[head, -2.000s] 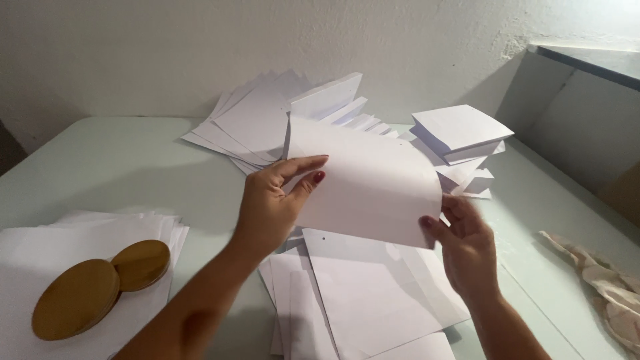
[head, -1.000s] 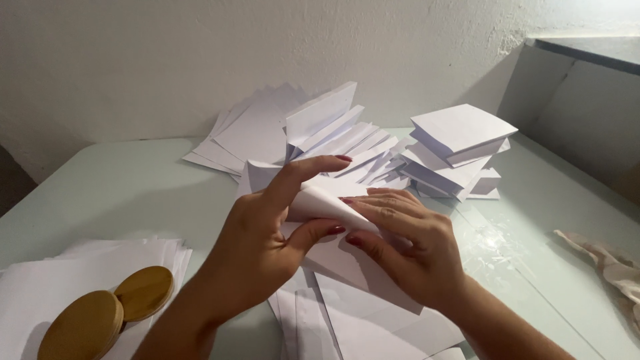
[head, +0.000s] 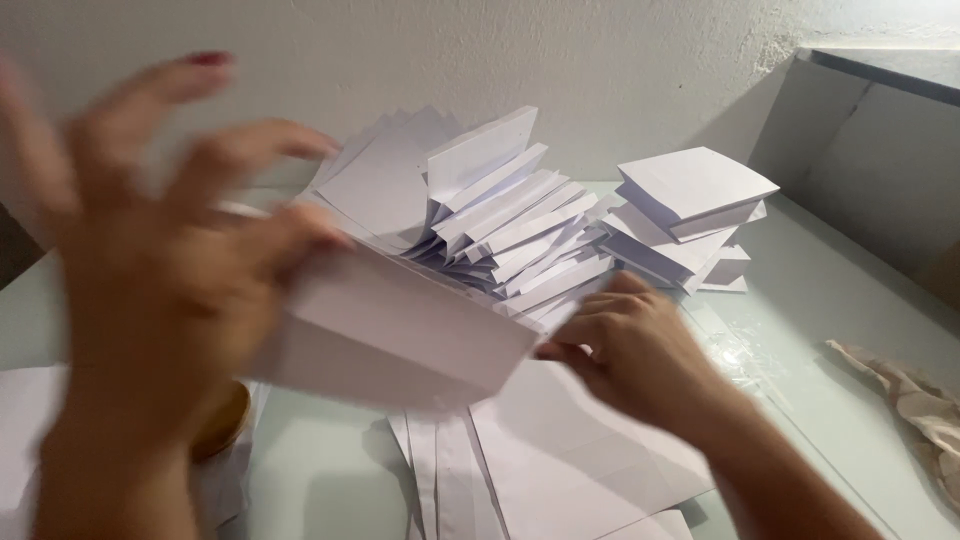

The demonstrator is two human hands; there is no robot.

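A folded sheet of white paper (head: 405,330) is held up over the middle of the table, blurred by motion. My left hand (head: 180,217), also blurred, is raised at its left end, thumb and a finger near the paper's upper edge and the other fingers spread; whether it grips the paper is unclear. My right hand (head: 622,345) pinches the paper's right corner. Below lie flat white sheets (head: 585,450), partly hidden by the held paper. Behind it stands a row of folded white papers (head: 517,217), with fanned sheets (head: 382,180) to their left.
Folded paper pieces are stacked (head: 697,187) at the back right. A crumpled beige cloth (head: 907,397) lies at the right edge. At the left, a round golden-brown object (head: 225,420) rests on more white sheets (head: 26,435), mostly behind my left hand. A wall borders the table's back.
My hands were close together on the curled paper one second ago; they are now apart. My left hand has risen to the left, and the paper now shows a crease along its length.
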